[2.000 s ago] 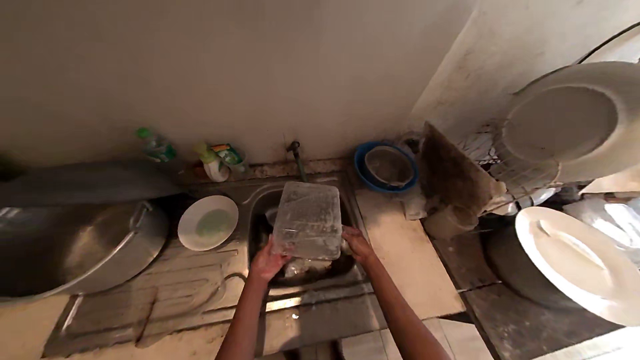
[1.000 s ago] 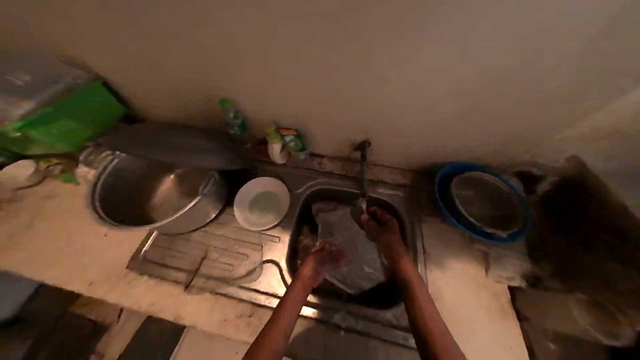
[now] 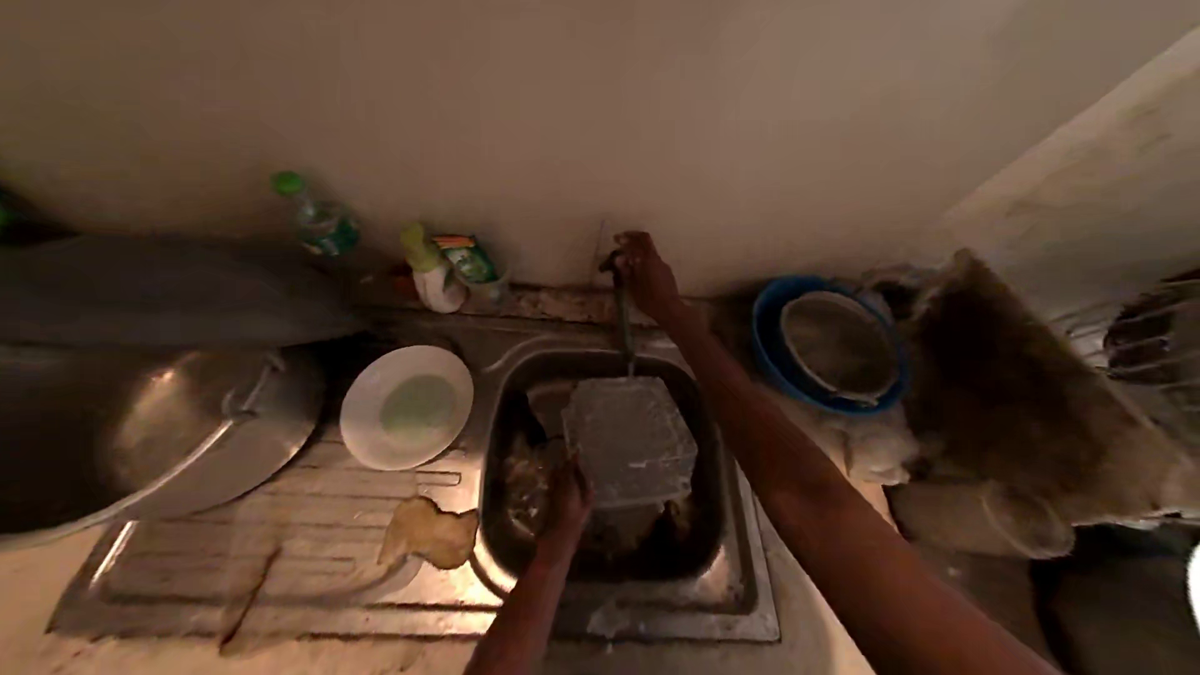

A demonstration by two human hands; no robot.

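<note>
My left hand [image 3: 565,499] grips the lower left edge of a clear plastic container [image 3: 633,441], which is in the basin of a steel sink [image 3: 750,562] under the faucet spout [image 3: 625,328]. My right hand [image 3: 642,272] is up by the wall, its fingers closed around the top of the faucet, where the handle seems to be. Below the container the basin holds dark and shiny things too unclear to name. On the drainboard beside the basin lies a yellowish sponge or cloth [image 3: 431,532].
A white bowl [image 3: 406,407] and a large metal pot [image 3: 216,422] stand left. Along the wall are a green-capped plastic bottle [image 3: 319,220], a white bottle [image 3: 438,281] and a green packet [image 3: 469,258]. Right of the sink sit a blue basin [image 3: 769,333] with a strainer-like item and a brown-stained board [image 3: 1031,403].
My right hand has moved up from over the sink to the top of the faucet. The container, held up in both hands two seconds ago, is now low in the basin with only my left hand on it.
</note>
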